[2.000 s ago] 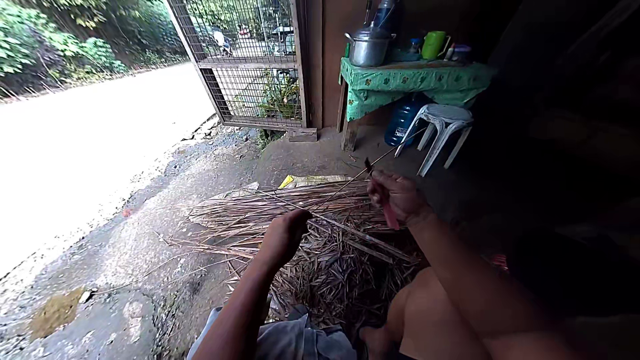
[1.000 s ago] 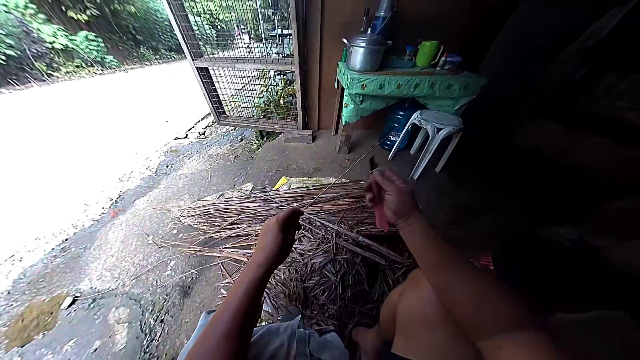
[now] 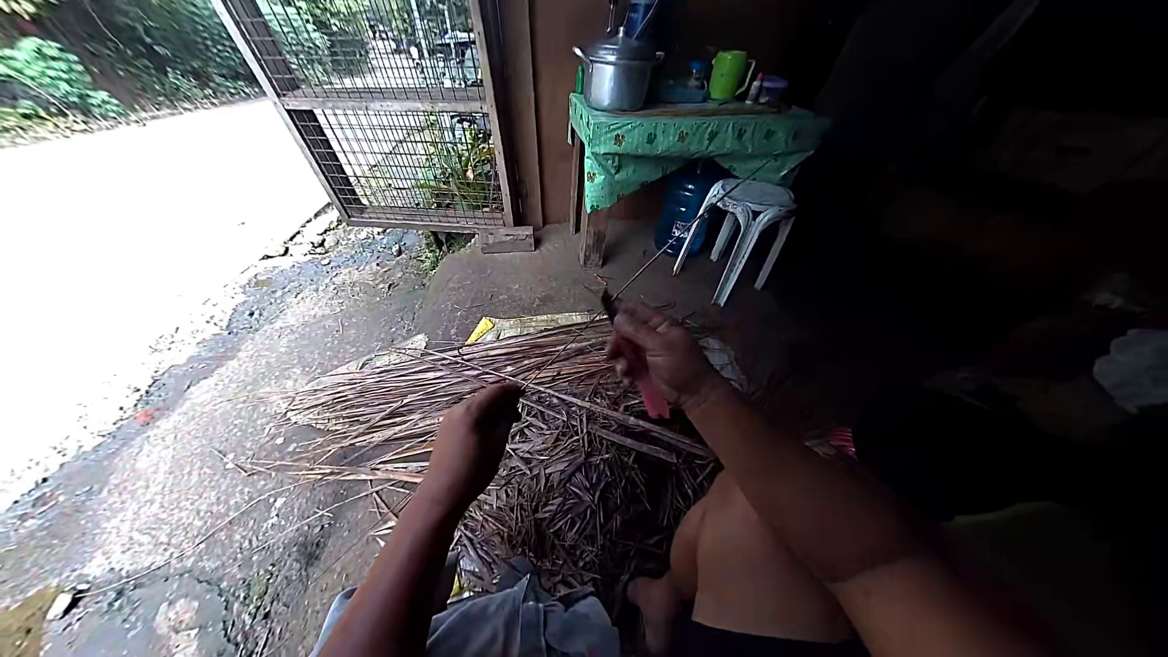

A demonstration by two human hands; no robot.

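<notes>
My right hand [image 3: 659, 354] is closed around the pink handle [image 3: 652, 394] of a knife, whose short dark blade [image 3: 609, 305] points up and away. A long thin stick, likely a leaf midrib [image 3: 650, 262], runs from my left hand [image 3: 484, 422] past the blade towards the stool. My left fingers pinch its near end. Below both hands lies a pile of dry palm leaves [image 3: 392, 394], with a heap of short dry leaf scraps [image 3: 584, 484] nearer my legs. Two thicker dry stalks [image 3: 584, 404] lie across the pile.
A white plastic stool [image 3: 750, 208] and a blue water jug [image 3: 684, 205] stand by a table with a green cloth [image 3: 712, 137], which bears a metal pot [image 3: 620, 71] and a green mug [image 3: 728, 75]. A mesh gate [image 3: 401, 155] stands at the left. Sacking [image 3: 538, 325] lies under the leaves.
Both hands keep their holds. My right hand with the knife stays near the thin stick, which now shows stretched towards the stool; other movement is too slight to tell.
</notes>
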